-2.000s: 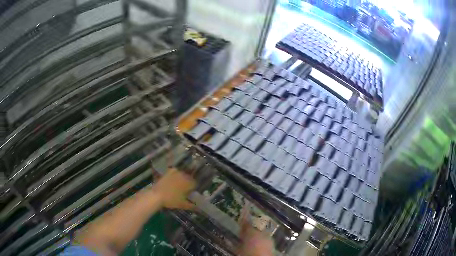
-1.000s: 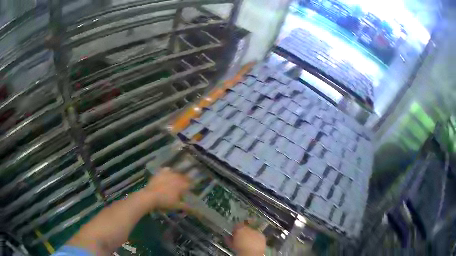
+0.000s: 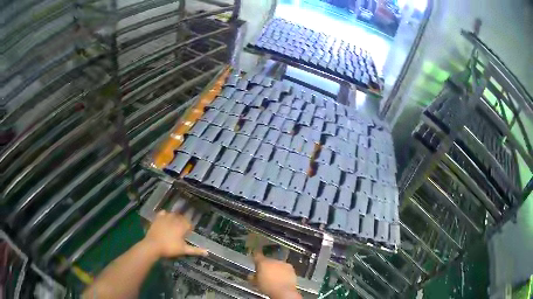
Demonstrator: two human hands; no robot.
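Note:
A tray trolley (image 3: 222, 252) with a silver-grey metal frame stands right in front of me. Its top tray (image 3: 169, 153) shows orange-yellow along the left edge. Rows of grey curved housings (image 3: 280, 157) overlap on it, with small orange gaps between some. My left hand (image 3: 169, 235) is closed on the left part of the trolley's end bar, its thumb along the bar. My right hand (image 3: 273, 275) is closed on the same bar further right, cut off by the bottom edge. The fingers under the bar are partly hidden.
A second loaded tray (image 3: 315, 52) stands beyond the first, at a bright doorway. Racks with many rungs (image 3: 120, 105) line the left side close by. Another metal rack (image 3: 467, 157) stands at the right. A pale wall or door edge (image 3: 409, 55) borders the opening. The floor is green.
The view has turned, so the trolley, far tray and doorway sit further left in the picture. The right rack shows more clearly. Both hands remain at the end bar.

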